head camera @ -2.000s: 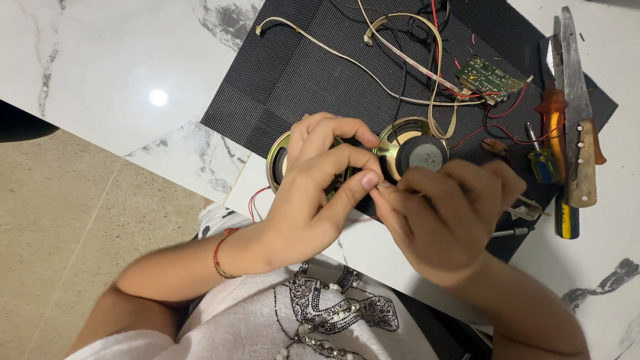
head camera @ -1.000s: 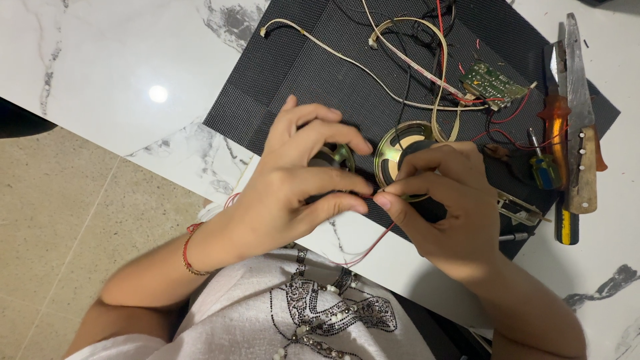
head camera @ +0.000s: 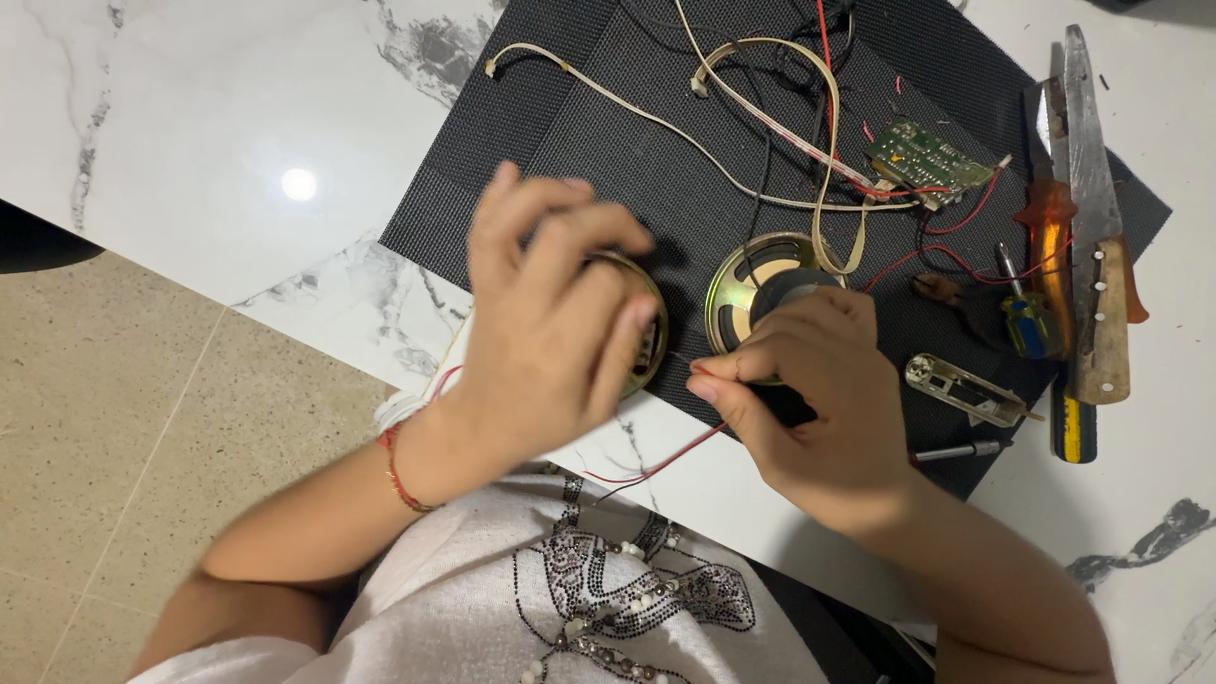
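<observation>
My right hand (head camera: 817,408) pinches the end of a thin red wire (head camera: 708,370) between thumb and forefinger. Behind its knuckles a round loudspeaker (head camera: 729,293) with a gold-coloured metal frame lies on the black woven mat. My left hand (head camera: 556,313), blurred, is raised with its fingers spread over a second loudspeaker (head camera: 657,328), which it mostly hides; I see nothing held in it. A red and black wire pair (head camera: 665,463) hangs below my right hand, its loose ends over the white marble surface.
On the mat (head camera: 589,142) lie a green circuit board (head camera: 926,161) with cables, a metal bracket (head camera: 974,389) and a small screwdriver (head camera: 1031,318). At the right are a wooden-handled knife (head camera: 1092,190), an orange-handled tool (head camera: 1050,228) and a yellow-and-black handle (head camera: 1073,427).
My left hand has moved up and away from my right fingertips, its fingers spreading. One second ago the two hands were nearly together at the wire.
</observation>
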